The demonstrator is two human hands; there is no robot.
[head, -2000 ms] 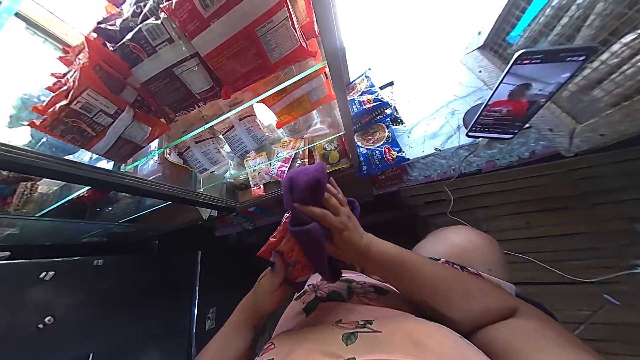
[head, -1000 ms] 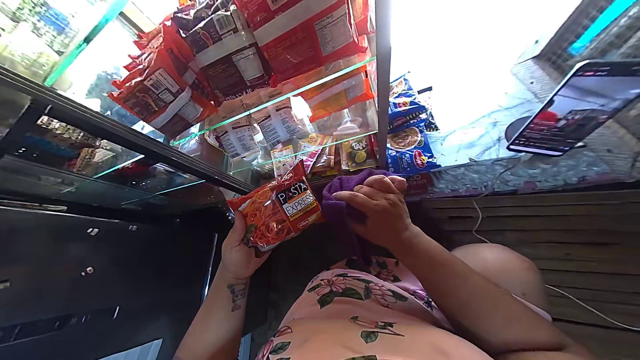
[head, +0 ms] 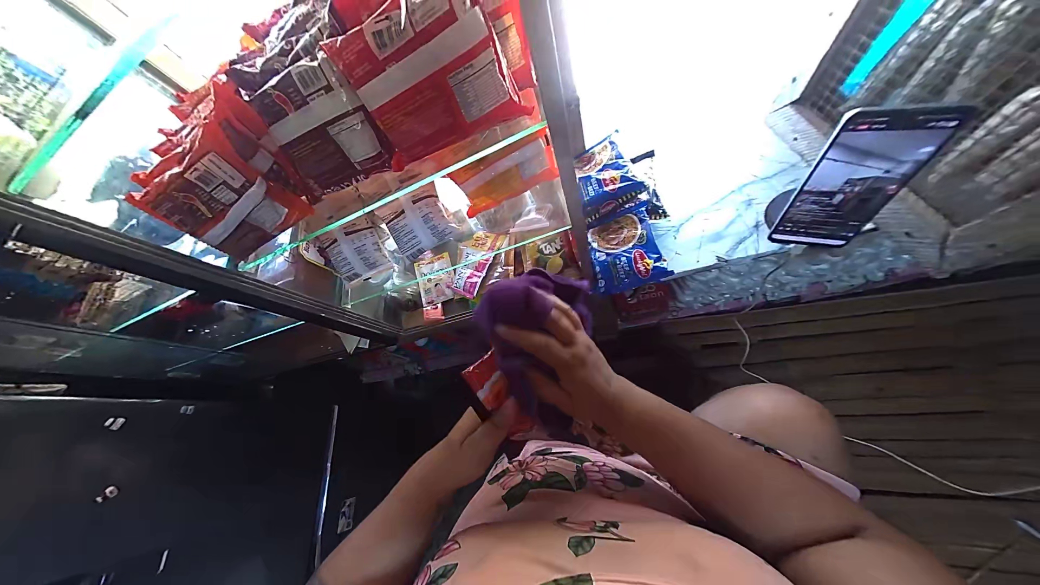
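A purple cloth (head: 520,317) is bunched in my right hand (head: 569,357), its folds hanging down over a red pasta packet (head: 485,380). Below the cloth, my left hand (head: 491,426) grips the packet by its lower part. Cloth and packet overlap in front of my floral top, so much of the packet is hidden. Just beyond the cloth, small sachets (head: 475,264) lie on the lowest level of a glass display case.
Large red and dark packets (head: 439,81) fill the upper glass shelf (head: 406,195). Blue packets (head: 621,248) lie beside the case on a marble-patterned counter (head: 715,219). A phone (head: 869,175) leans on a stand at the right, with a white cable (head: 743,345) below. A dark panel (head: 146,487) stands at the left.
One second ago the pasta packet's front showed at the left, apart from the cloth. Now it is tilted and drawn in under the cloth, with my hands close together.
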